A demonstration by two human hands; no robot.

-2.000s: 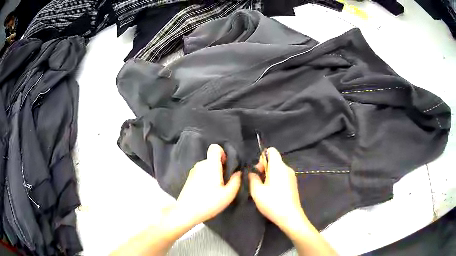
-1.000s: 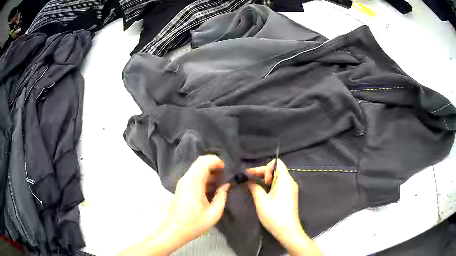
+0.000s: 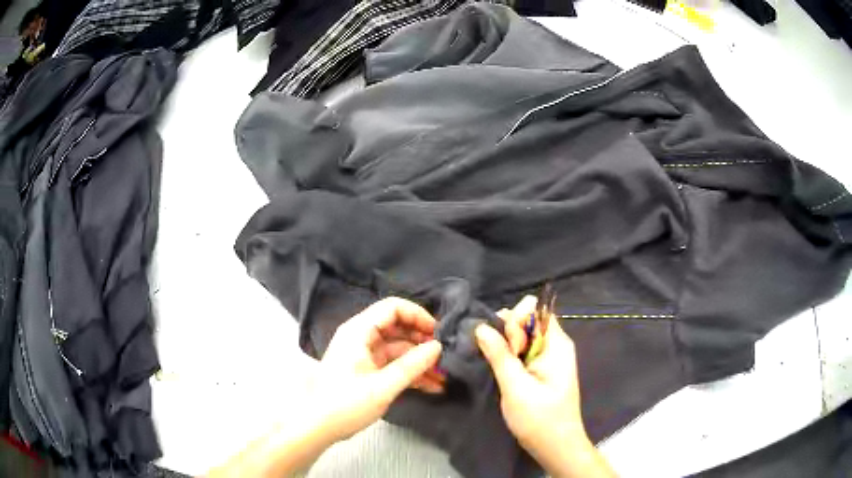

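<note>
A dark grey zip sweatshirt (image 3: 579, 205) lies spread and wrinkled on the white table in front of me. My left hand (image 3: 388, 359) pinches a bunched fold of its cloth at the lower middle. My right hand (image 3: 542, 373) pinches the same fold from the right, thumb on the cloth. The thread snips (image 3: 537, 336) are also held in my right hand, with the yellow and dark blue handle between the fingers and the blades pointing up. The seam part between my fingertips is too small to make out.
A pile of grey garments (image 3: 93, 252) with pale zips hangs at the left. Striped black and white garments (image 3: 364, 37) lie at the far edge. A yellow item (image 3: 689, 13) is at the far right of the white table (image 3: 210, 308). Dark cloth (image 3: 794, 448) shows at the bottom right.
The cloth between my hands is now a larger raised fold. My right hand has moved slightly right, and the snips' coloured handle now shows. The view has shifted a little.
</note>
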